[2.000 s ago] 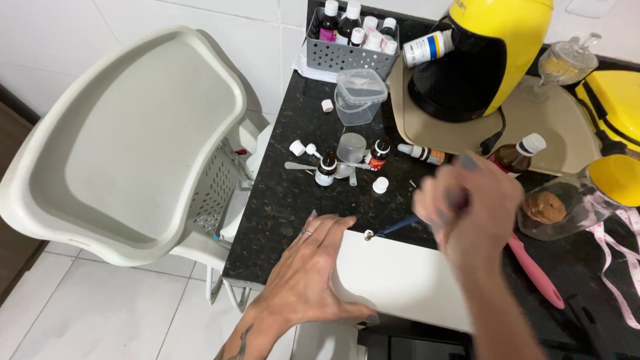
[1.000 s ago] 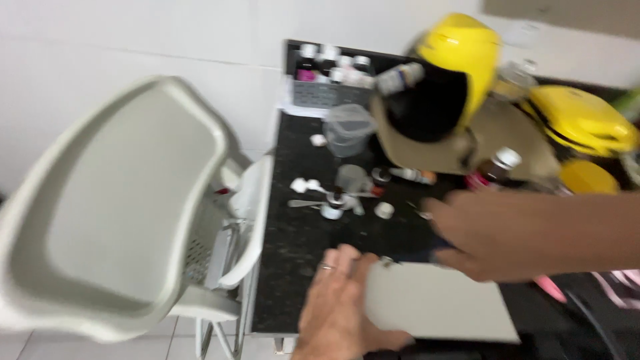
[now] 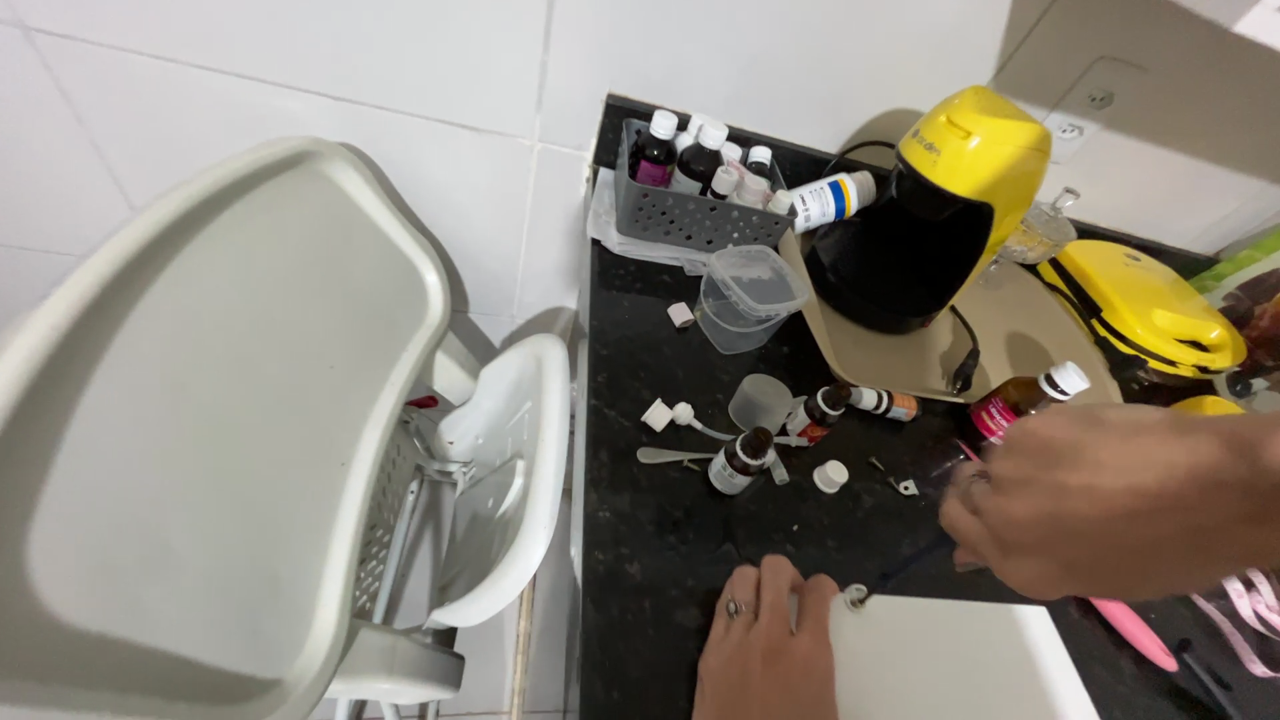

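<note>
My left hand (image 3: pixel 768 640) presses on the left end of a white panel (image 3: pixel 950 655) at the front of the black countertop. My right hand (image 3: pixel 1110 500) is closed around a tool, probably a screwdriver (image 3: pixel 905 568), whose handle the fingers mostly hide. The dark shaft runs down left to a small round metal fitting (image 3: pixel 856 597) at the panel's top left corner. Beyond the hands lie a small white bracket (image 3: pixel 907 488) and a screw (image 3: pixel 876 463). A white cap (image 3: pixel 830 476) and a small brown bottle (image 3: pixel 740 461) stand further left.
A grey high chair (image 3: pixel 230 400) stands left of the counter. At the back are a grey basket (image 3: pixel 700 215) of bottles, a clear plastic container (image 3: pixel 748 300) and a yellow coffee maker (image 3: pixel 975 150) on a beige tray (image 3: pixel 890 365). A pink-handled utensil (image 3: pixel 1135 632) lies right of the panel.
My right forearm has swung from the lower right to come in from the right edge. My left hand stays at the panel's left end. The view has shifted.
</note>
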